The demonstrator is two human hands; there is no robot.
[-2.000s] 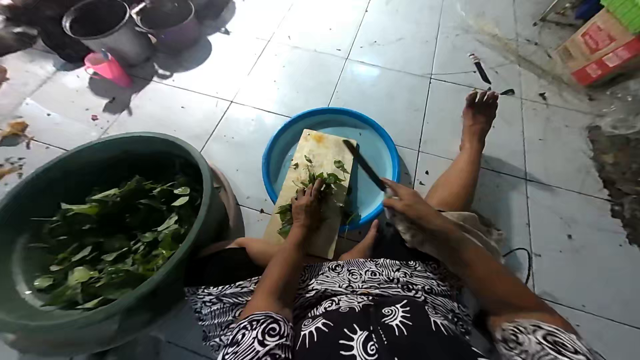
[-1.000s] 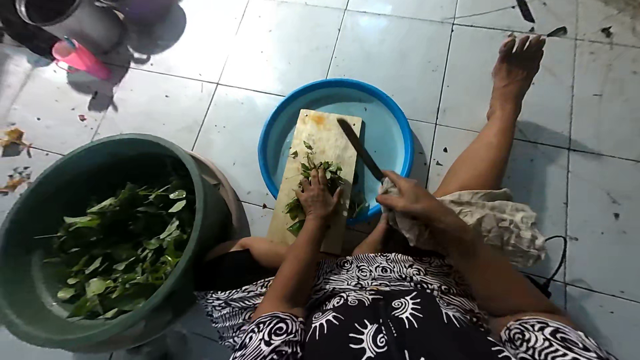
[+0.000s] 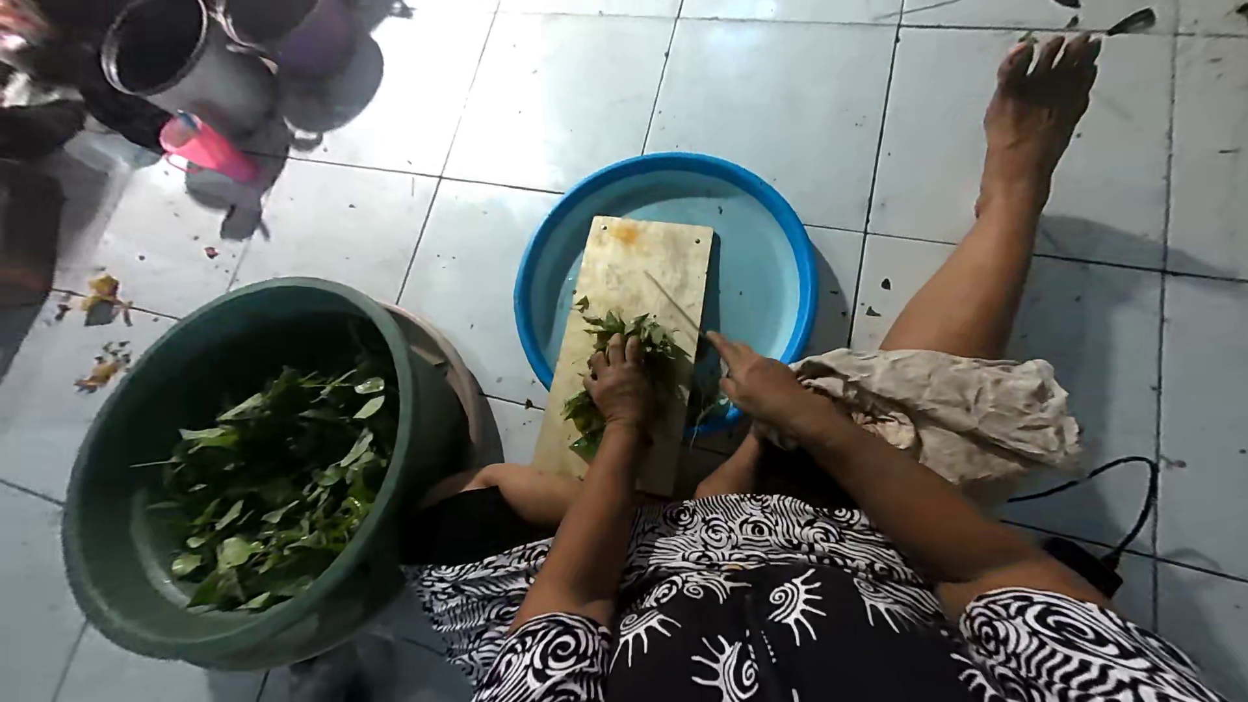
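Observation:
My left hand (image 3: 621,388) presses down on a bunch of green leaves (image 3: 634,331) on a wooden cutting board (image 3: 651,258). That board lies tilted across the rim of a round blue basin (image 3: 770,200), its lower end near my lap. In my right hand (image 3: 765,388) is a knife (image 3: 673,299), seen nearly edge-on, its blade over the board just above the leaves. More leaves lie under and below my left fingers; whether the blade touches any is unclear.
A big green tub (image 3: 390,370) of leafy greens (image 3: 283,487) stands at the left. A crumpled beige cloth (image 3: 946,409) lies over my right leg. A pink cup (image 3: 208,148) and dark buckets (image 3: 185,73) are at upper left. Leaf scraps dot the tiled floor (image 3: 536,88).
The knife in my right hand has come down and in from the board's right side, its blade turned edge-on. My left hand stays on the leaves. The view has shifted.

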